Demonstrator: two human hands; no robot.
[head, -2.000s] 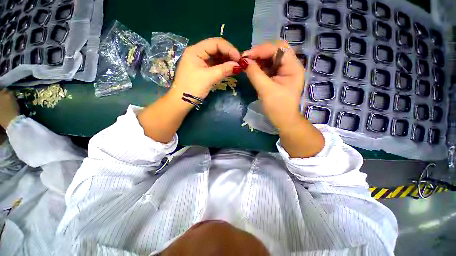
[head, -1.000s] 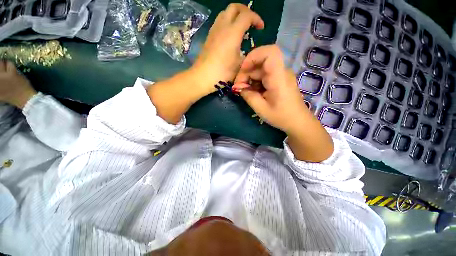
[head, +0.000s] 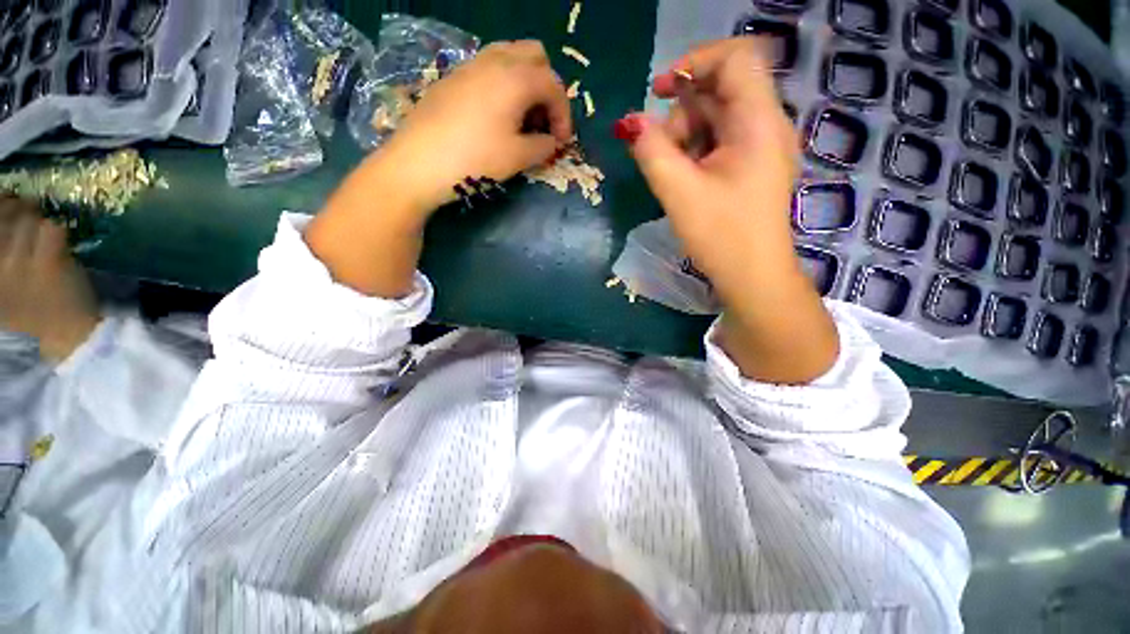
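Observation:
My left hand point(head: 477, 118) is palm down over the bench, its fingers curled and fingertips bent under, beside a pile of beige liner scraps point(head: 570, 176). Whether it pinches anything is hidden. Several short dark adhesive-backed strips point(head: 475, 188) are stuck in a row on its wrist. My right hand point(head: 731, 161) is raised to the right, near the blister tray's left edge. Its thumb and index finger are apart. A tiny pale sliver point(head: 684, 77) shows at the index fingertip. No tweezers can be made out.
A blister tray point(head: 886, 180) of black frames lies at right, another tray point(head: 205, 93) at upper left. Clear bags point(head: 275, 105) and a scrap heap point(head: 105, 180) lie at left. Another person's hand point(head: 43, 266) is at the left edge. Silver scissors loops point(head: 1047, 452) show beside yellow-black tape point(head: 954, 471).
My right hand has left the left wrist, moved right and up, and its thumb and index finger have parted. My left hand has moved left and down, fingers now curled.

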